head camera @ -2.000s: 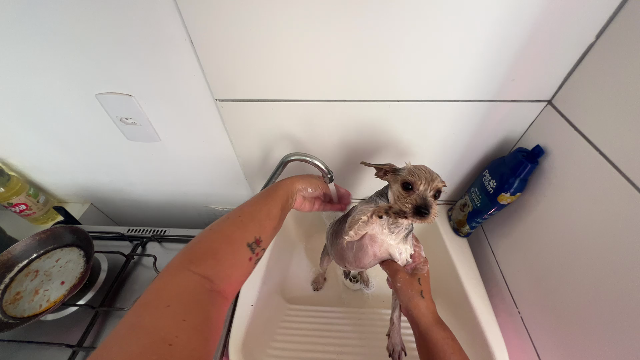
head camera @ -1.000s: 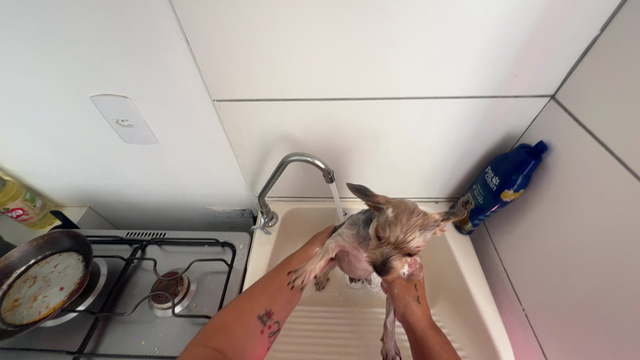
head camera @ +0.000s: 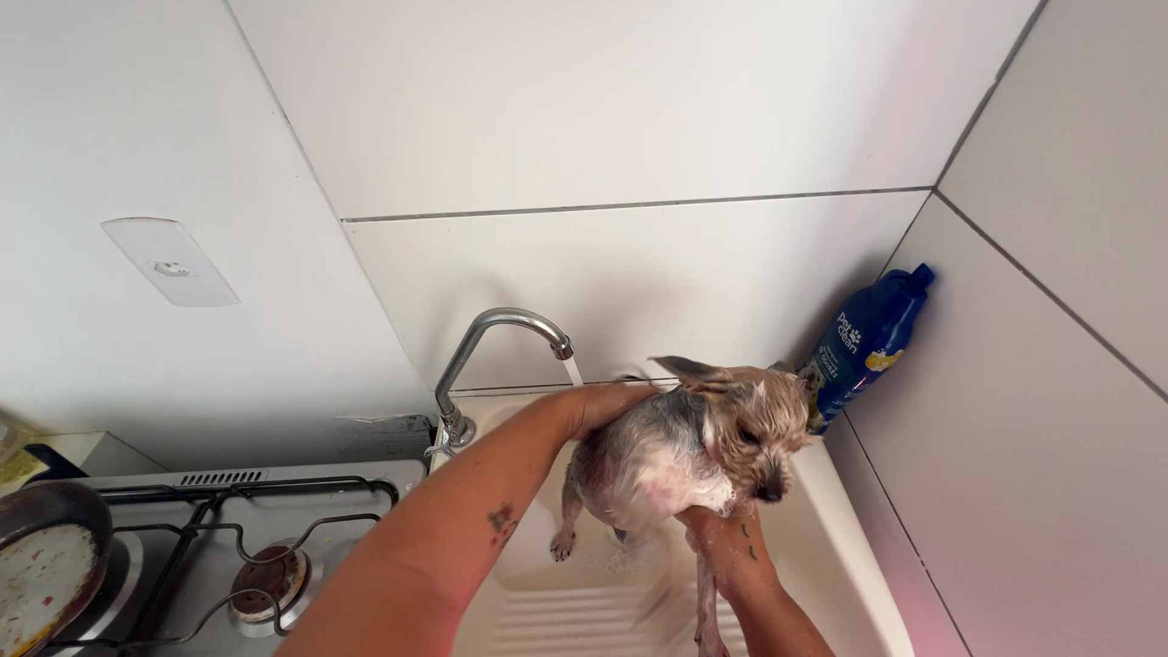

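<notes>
A small wet dog (head camera: 662, 456) with tan head fur and a grey back is held upright over a cream laundry sink (head camera: 867, 547). My right hand (head camera: 716, 520) supports its chest from below, most of the fingers hidden by its body. Behind the dog's back lies my left hand (head camera: 620, 401), its fingers mostly out of sight, so its grip cannot be judged. Water runs from the curved chrome faucet (head camera: 511, 317) near my left wrist. White suds show on the dog's chest.
A blue pet shampoo bottle (head camera: 862, 347) leans in the right wall corner. Left of the sink is a gas stove (head camera: 338, 502) with a dirty frying pan (head camera: 46, 566). A wall outlet (head camera: 171, 265) is above it, and part of a bottle (head camera: 14, 447) shows at the left edge.
My left hand has gone from the faucet's stream to behind the dog's back. The dog's head has turned to the right and down. My right hand still supports its chest.
</notes>
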